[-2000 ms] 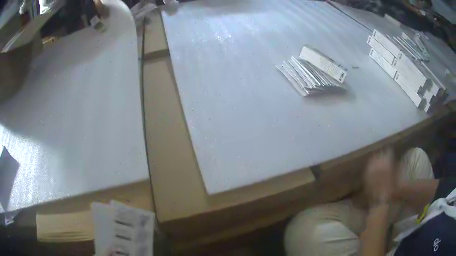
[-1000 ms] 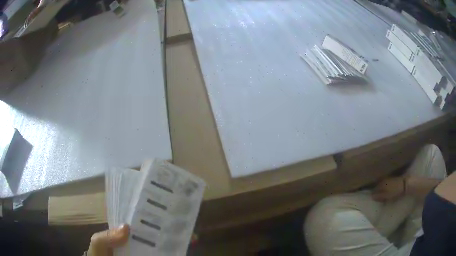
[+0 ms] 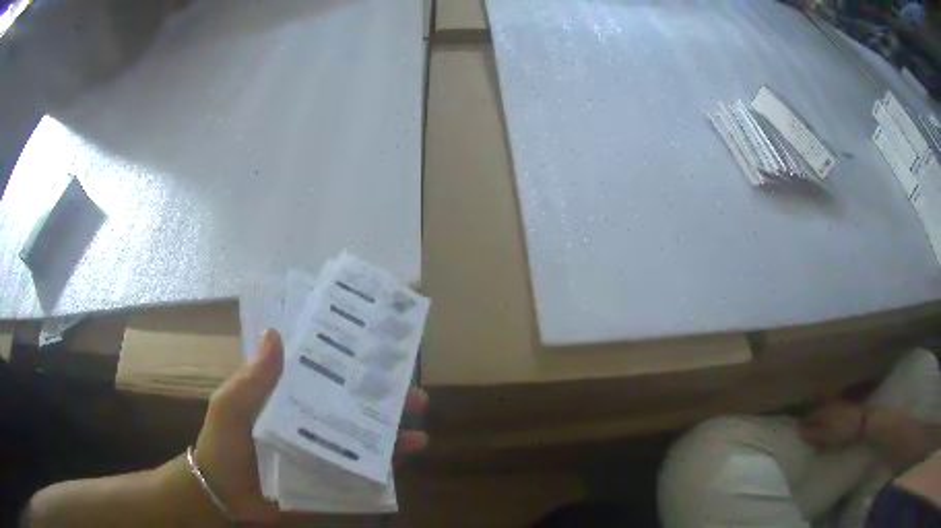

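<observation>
My left hand (image 3: 232, 438), with a thin bracelet at the wrist, holds a thick bundle of leaflets (image 3: 346, 376) in front of the table edge at lower left centre. The thumb lies on the near left side and fingertips show at the right side. The top leaflet faces up, with dark heading bars and faint grey pictures. More layered white leaflets show behind it at the left. My right hand is not in view.
A fanned pile of leaflets (image 3: 769, 144) lies on the right foam sheet (image 3: 629, 227). Stacked leaflets (image 3: 908, 155) stand at the far right. A folded piece (image 3: 64, 232) is on the left foam sheet (image 3: 310, 134). A seated person's knee (image 3: 722, 469) and hands are at lower right.
The leaflet bundle and my left hand have come up further into view from the bottom edge. The view has turned left, so the table and piles appear shifted to the right.
</observation>
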